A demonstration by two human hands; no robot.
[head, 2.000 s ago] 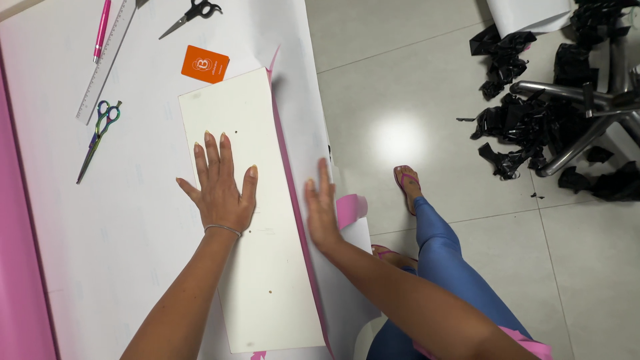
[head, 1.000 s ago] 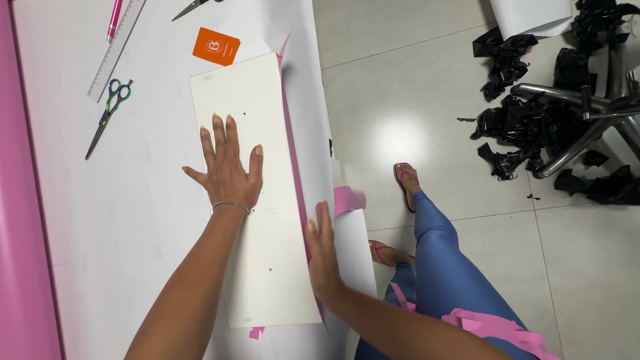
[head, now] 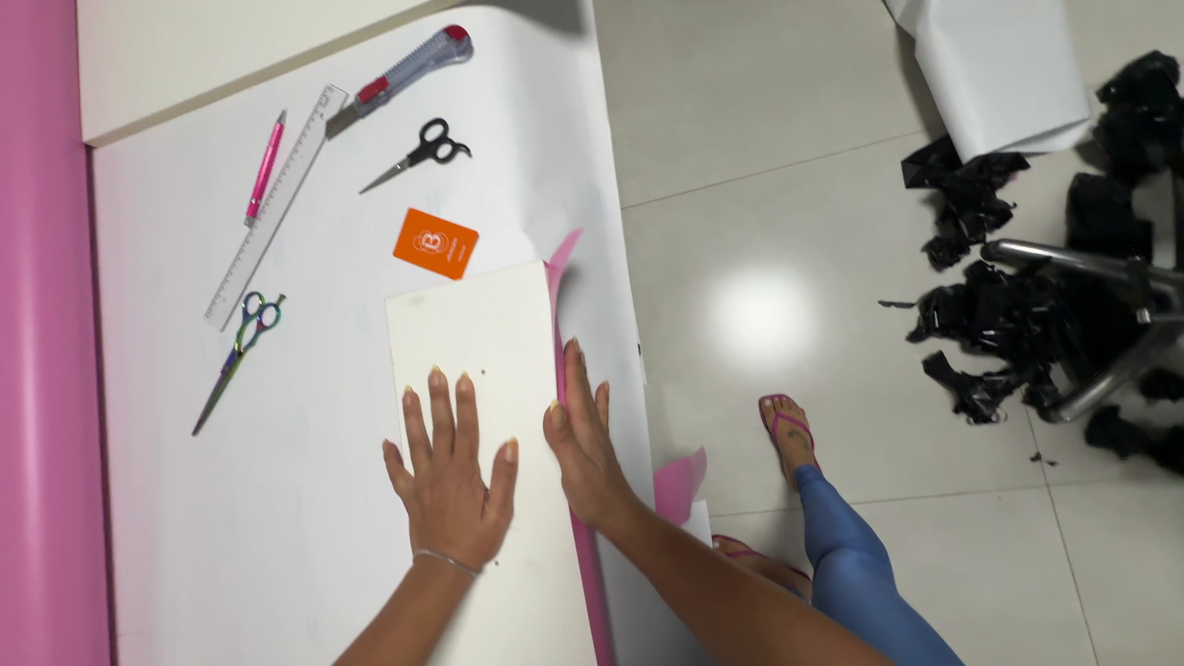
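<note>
A long cream-coloured board [head: 472,324] lies on a white-covered table, with pink sheet material [head: 585,555] along its right edge. My left hand [head: 458,495] rests flat on the board, palm down and fingers spread. Against the pink-covered right edge lies my right hand [head: 587,453], fingers stretched upward and thumb near the board's top surface. A pointed strip of the pink material sticks out past the board's far right corner. An orange card [head: 436,243] sits just beyond the board's far edge.
Left of the board are iridescent scissors [head: 239,353], a clear ruler [head: 277,208] and a pink pen [head: 266,169]. Farther off lie black-handled scissors [head: 421,155] and a utility knife [head: 402,79]. A pink roll [head: 46,370] borders the table. Black plastic scraps [head: 971,310] surround metal chair legs [head: 1064,259].
My right hand has moved up along the board's right edge, and its thumb now reaches the edge. My left hand stays flat on the board. The view has shifted.
</note>
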